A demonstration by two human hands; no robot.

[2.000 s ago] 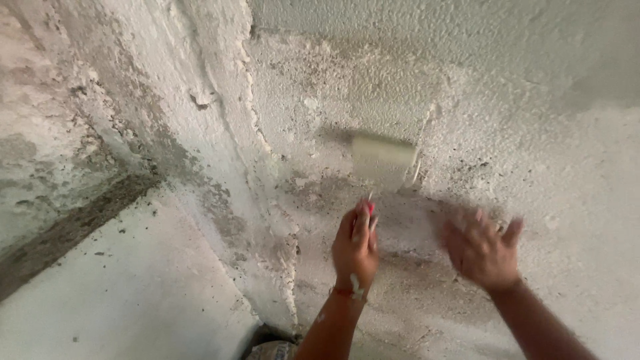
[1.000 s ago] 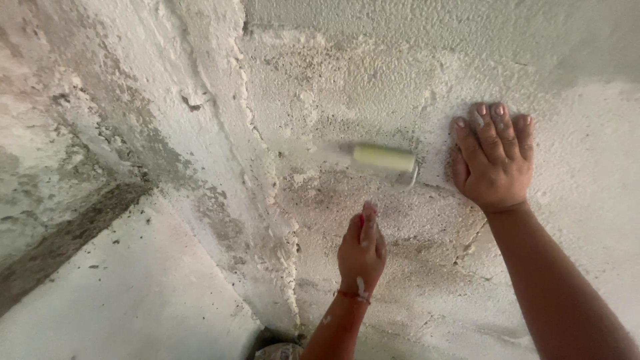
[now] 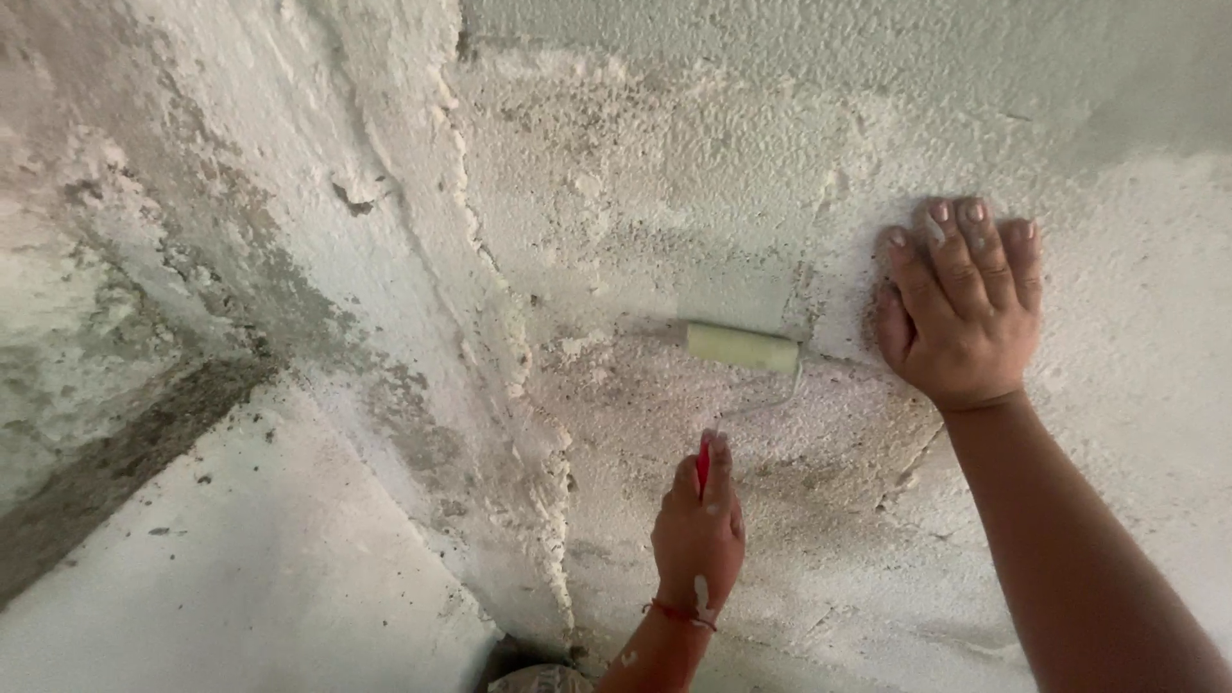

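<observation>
My left hand (image 3: 700, 539) is closed around the red handle of a small paint roller (image 3: 741, 347), with the thumb along the handle. The roller's pale greenish sleeve lies against the rough wall (image 3: 616, 241), tilted slightly down to the right, and its thin wire frame bends down to the handle. A thin red band and white paint marks show on the left wrist. To the right of the roller my right hand (image 3: 972, 308) rests flat on the wall, palm down, holding nothing, with paint on its fingers.
A raised, cracked seam (image 3: 472, 226) runs down the wall left of the roller. Further left are flaking plaster and a dark, dirty ledge (image 3: 125, 467) above a pale, speckled surface (image 3: 241, 558). A rounded object (image 3: 541, 680) partly shows at the bottom edge.
My right hand, blurred and lower two seconds ago, has come up onto the wall and stayed there since one second ago. The left hand keeps hold of the roller.
</observation>
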